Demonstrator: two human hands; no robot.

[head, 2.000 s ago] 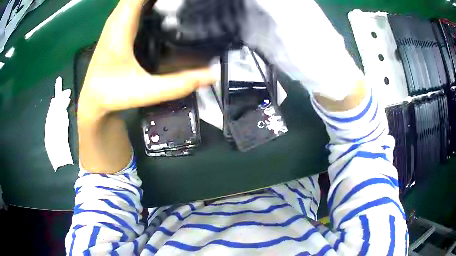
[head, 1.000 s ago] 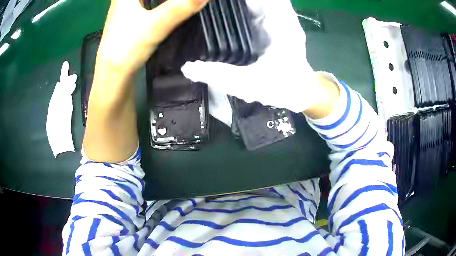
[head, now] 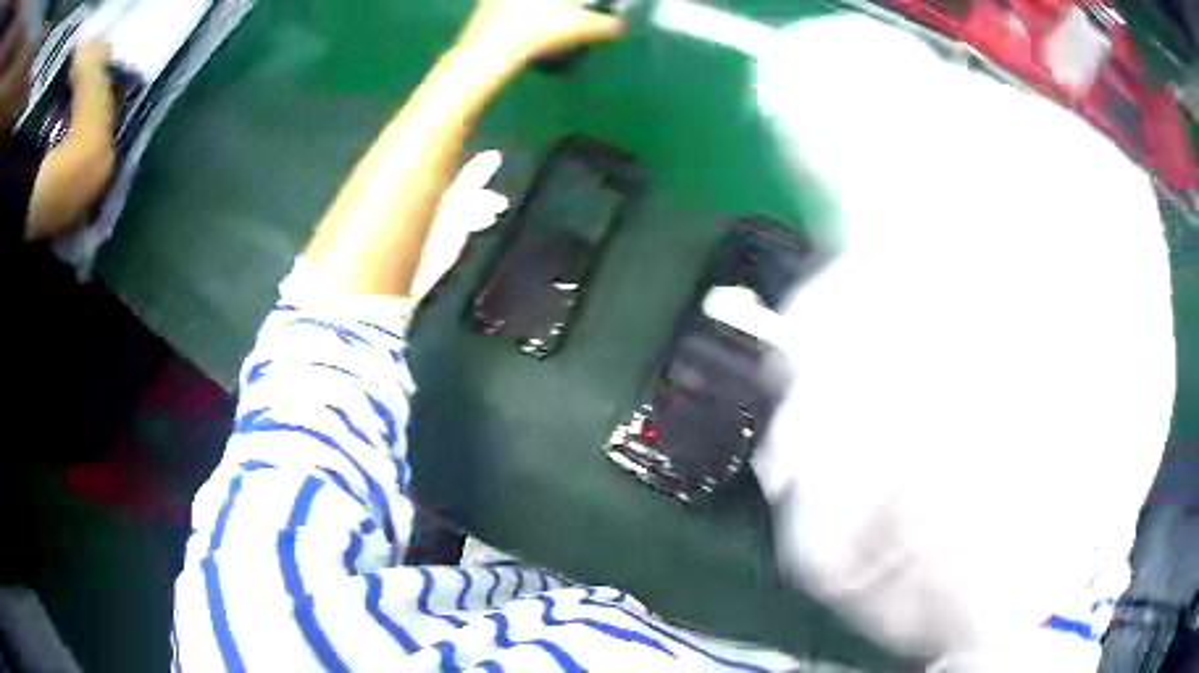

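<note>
My left hand, bare and cut by the top edge, reaches to the back of the bench; a small dark thing shows under its fingers, and its grip is unclear. My right hand, in a white glove, is large and blurred on the right; its thumb tip lies over black phone housings with a red dot and silver bits at the lower end. The hand hides their right side, and its hold cannot be told. Another black phone housing lies flat to the left. A white spare glove lies partly behind my left forearm.
A red tray is at the far right back. A pale bar lies at the top of the green bench. Another person's hand and dark clothing show at the left, beside a pale edge.
The view has turned and tilted. The ridged stack of black parts no longer shows between my hands. My hands have moved apart, the left to the back and the right close to the camera.
</note>
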